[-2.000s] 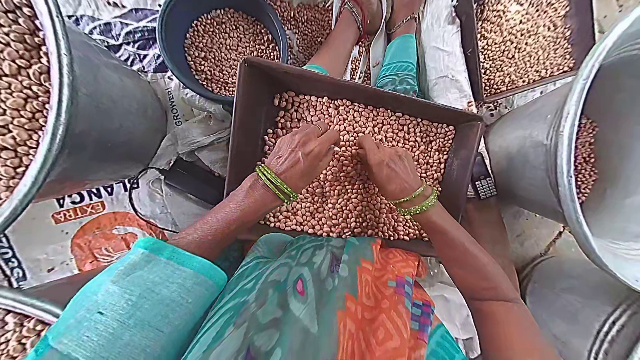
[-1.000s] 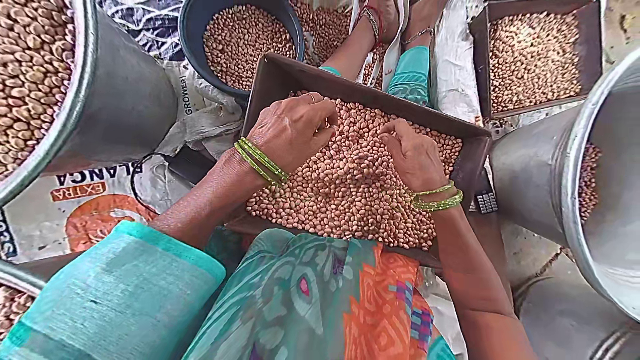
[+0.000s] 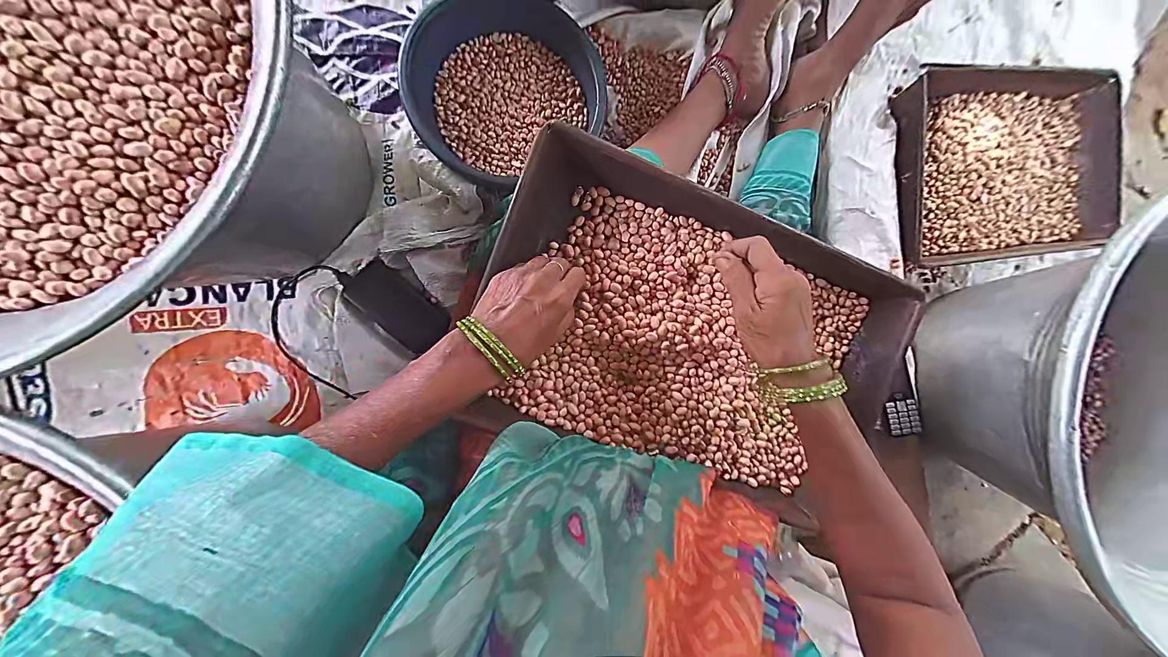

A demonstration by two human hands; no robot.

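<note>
A dark rectangular tray (image 3: 826,245) filled with light brown peanut kernels (image 3: 648,338) rests tilted across my lap. My left hand (image 3: 537,306), with green bangles at the wrist, lies on the kernels at the tray's left side, fingers curled down among them. My right hand (image 3: 769,297), also with green bangles, is over the kernels right of the middle, its fingers bent and thumb near the forefinger. Whether either hand pinches a kernel cannot be told. The kernels lie thick toward my body, and a strip of bare tray shows along the far and right sides.
A blue-grey tub (image 3: 593,91) of kernels stands beyond the tray, near my bare feet (image 3: 748,55). Another tray (image 3: 1109,164) of kernels lies far right. Metal pots (image 3: 310,173) flank me, with a second large one (image 3: 1068,365) at right. A keypad phone (image 3: 902,415) and printed sacks (image 3: 100,383) lie nearby.
My hands were close together near the tray's middle two seconds ago and are now farther apart, the left at the left side. The view has shifted somewhat.
</note>
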